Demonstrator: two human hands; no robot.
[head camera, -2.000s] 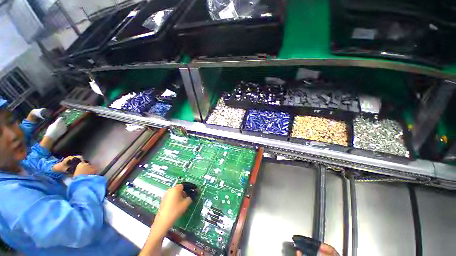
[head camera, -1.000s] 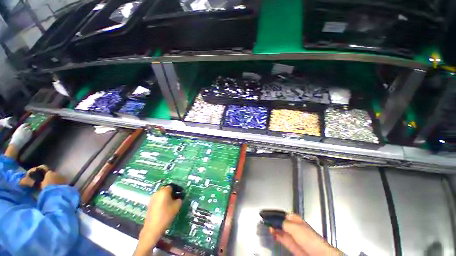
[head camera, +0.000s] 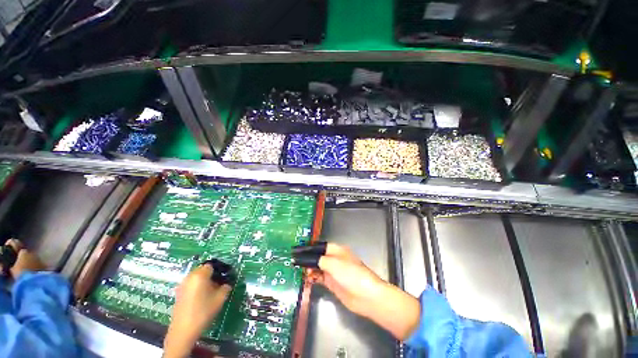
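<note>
A large green circuit board (head camera: 241, 224) with white markings and dark parts lies in a carrier with reddish-brown side rails (head camera: 115, 238). My left hand (head camera: 198, 297) is over the lower middle of the board, black covers on its fingertips, fingers curled together; whether it holds a part is hidden. My right hand (head camera: 343, 273) is at the board's right rail, its black-covered fingertips pointing left over the board edge. The fingers are close together, and I cannot tell whether a small part is between them.
Behind the board, a shelf edge (head camera: 294, 179) carries bins of silver-white (head camera: 253, 145), blue (head camera: 317, 152), tan (head camera: 387, 156) and silver-white parts (head camera: 462, 156). Black (head camera: 297, 110) and grey parts (head camera: 385, 113) lie behind. Another person's hand (head camera: 24, 260) is at far left.
My right hand has moved up and left from the metal surface to the board's right rail. My left hand remains over the board. The view has swung right, and the neighbour is mostly out of view.
</note>
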